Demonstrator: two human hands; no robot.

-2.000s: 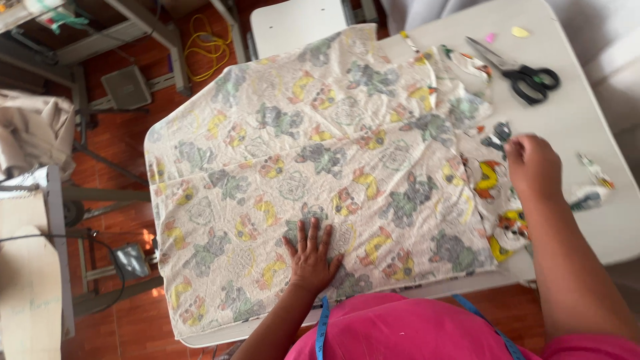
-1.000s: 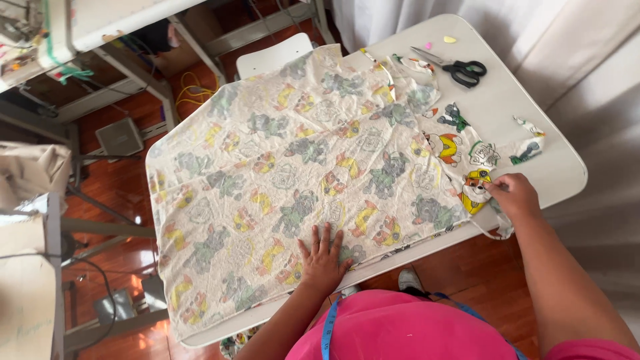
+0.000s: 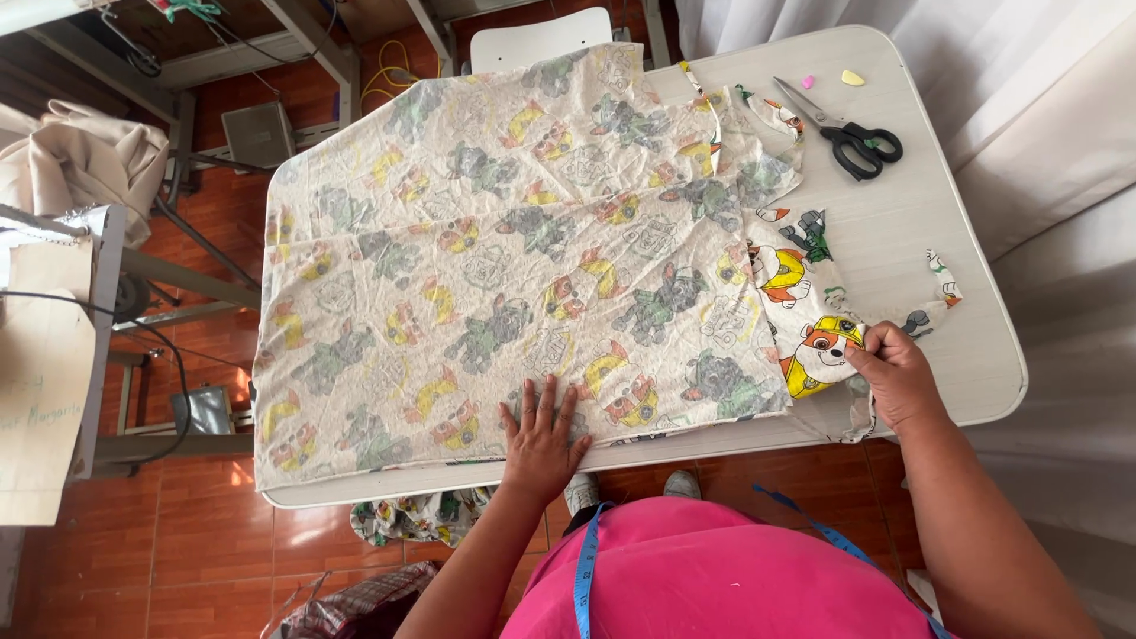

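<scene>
A large piece of cartoon-dog printed fabric (image 3: 515, 266) lies wrong side up across the white table (image 3: 932, 204). My left hand (image 3: 541, 435) rests flat on its near edge, fingers spread, holding nothing. At the fabric's right end, my right hand (image 3: 896, 373) pinches the edge of a brightly printed fabric piece (image 3: 821, 355) between thumb and fingers. Black-handled scissors (image 3: 852, 142) lie at the upper right of the table, blades slightly apart. Narrow fabric scraps (image 3: 942, 280) lie to the right of the printed piece.
Pink chalk (image 3: 808, 82) and yellow chalk (image 3: 852, 78) are beyond the scissors. A white chair (image 3: 541, 40) stands at the far edge. Bundled printed fabric (image 3: 422, 516) is below the near edge. A blue tape measure (image 3: 586, 568) hangs over my pink top. White curtains (image 3: 1047, 115) hang at right.
My right hand has moved toward the near edge of the table and now holds the printed piece, turned bright side up. My left hand stays flat on the fabric.
</scene>
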